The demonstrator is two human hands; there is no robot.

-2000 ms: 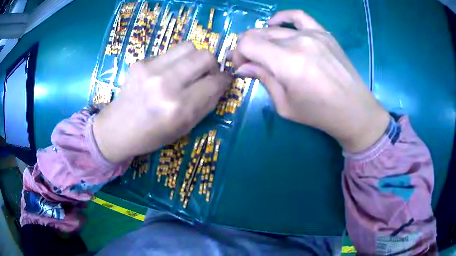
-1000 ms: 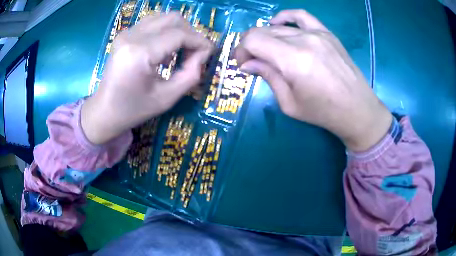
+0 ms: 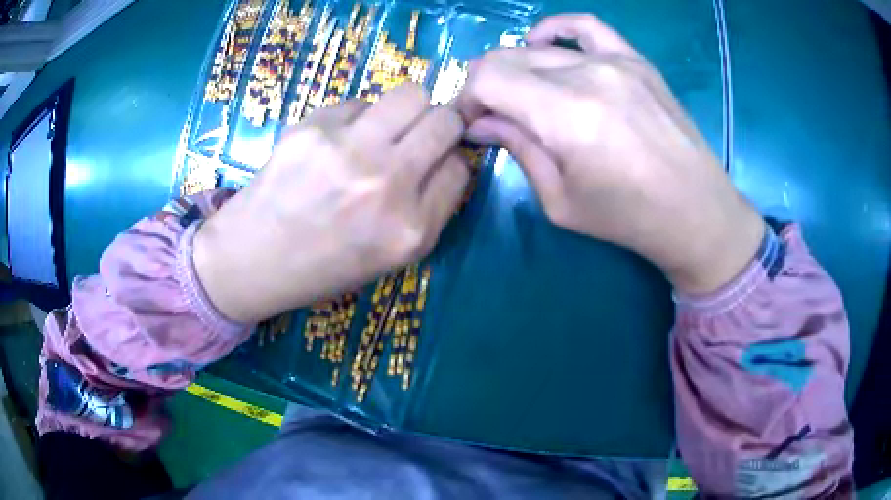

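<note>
A clear compartmented tray [image 3: 227, 146] lies on the blue-green mat, with small gold pins [image 3: 391, 327] with dark bands in its long pockets. My left hand [image 3: 342, 195] is over the tray's middle, its thumb and forefinger pinched together and touching the right hand's fingertips. My right hand [image 3: 586, 137] is at the tray's right edge, thumb and forefinger pinched. Anything between the fingertips of either hand is too small and hidden to tell. My left hand covers several middle pockets.
A black-framed pale panel [image 3: 35, 195] stands at the left edge of the mat [image 3: 547, 361]. A pale rail [image 3: 724, 88] runs along the right side. Yellow tape [image 3: 234, 402] marks the green floor below. My lap is at the bottom.
One second ago my left hand was further up and left, apart from the right. It has moved right and down to meet the right fingertips. The right hand has barely moved.
</note>
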